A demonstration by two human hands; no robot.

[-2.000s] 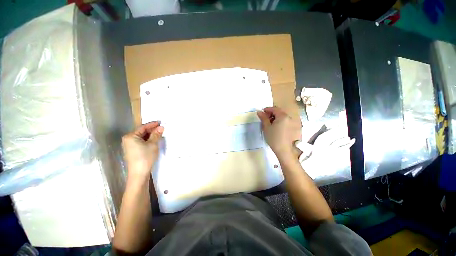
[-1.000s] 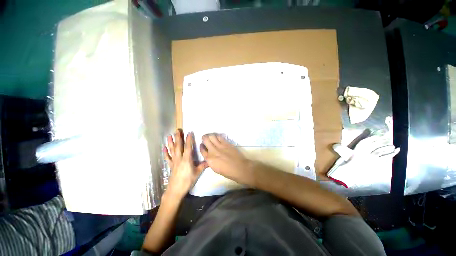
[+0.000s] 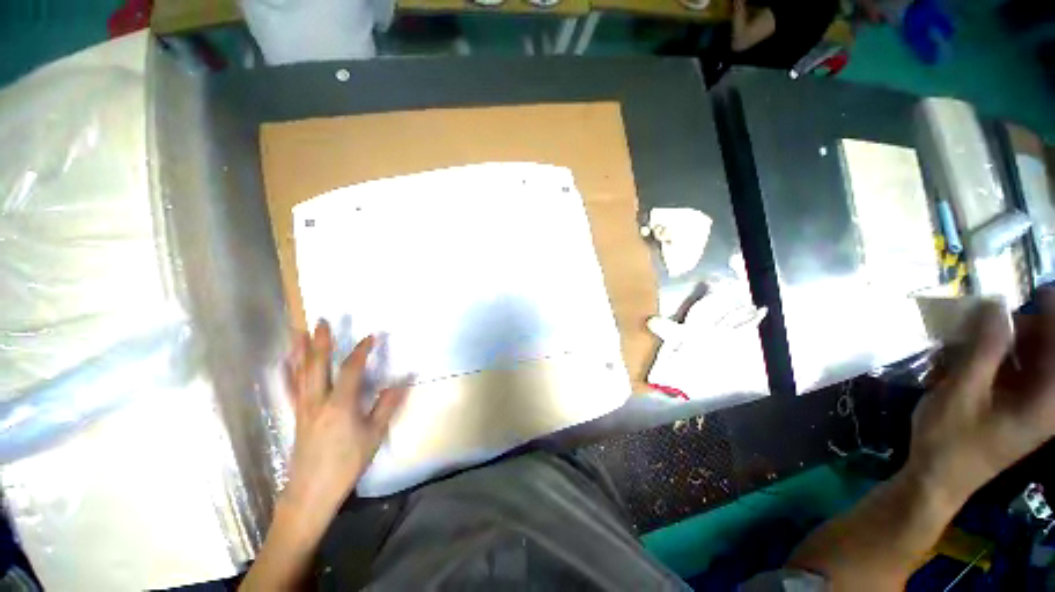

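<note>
The white template board [image 3: 451, 254] lies on brown cardboard [image 3: 463, 130] on the dark bench. Thin pale strips or sheets [image 3: 498, 405] lie on its lower part, with a faint edge line; glare hides most other edges. My left hand [image 3: 333, 399] rests with spread fingers at the board's lower left edge and holds nothing. My right hand [image 3: 983, 382] is raised at the far right, blurred, with a small pale piece [image 3: 951, 315] at its fingertips.
White gloves [image 3: 712, 341] and a cream crumpled glove or cloth [image 3: 679, 237] lie right of the cardboard. A plastic-wrapped sheet stack [image 3: 81, 254] stands at left. Pale sheets [image 3: 891, 202] lie on the right bench beyond a dark gap. Two people are partly visible across the bench.
My right hand has moved from the board's lower left to the far right, now with a small pale piece. My left hand stays at the board's left edge. The view has shifted right.
</note>
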